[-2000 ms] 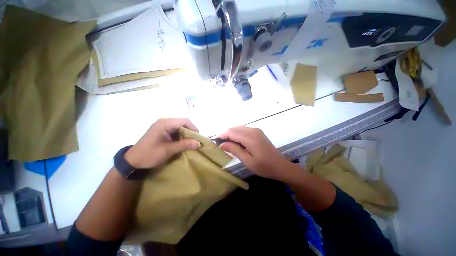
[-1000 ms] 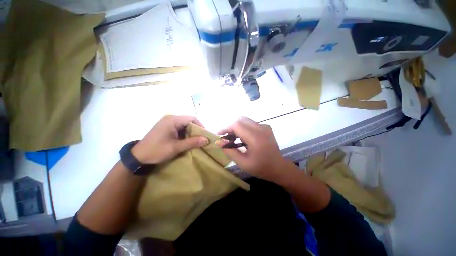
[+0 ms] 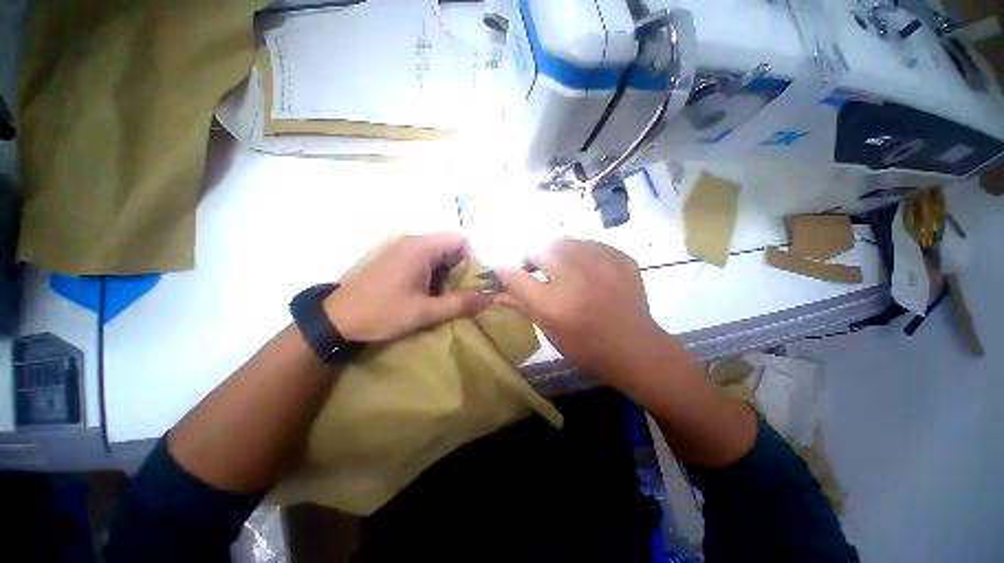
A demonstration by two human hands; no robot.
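Note:
A tan garment panel (image 3: 407,407) hangs over the table's front edge into my lap. My left hand (image 3: 413,288) pinches its upper edge between thumb and fingers. My right hand (image 3: 578,302) is close beside it, fingers curled around the small dark thread snips, whose metal tip (image 3: 489,282) shows at the cloth between both hands. Most of the snips is hidden by my fingers. The sewing machine's needle area (image 3: 567,176) is just behind my hands, under a very bright lamp.
A large tan panel (image 3: 132,132) lies at the left. A paper pattern (image 3: 363,66) lies over tan cloth behind. Small cut pieces (image 3: 711,218) lie right of the needle. Yellow-handled scissors (image 3: 925,218) are at the right end. Crumpled cloth and paper (image 3: 784,390) sit below right.
The view has shifted, so the machine sits further right. The snips moved from the flat edge piece in to the cloth beside my left fingertips, and my hands are closer together.

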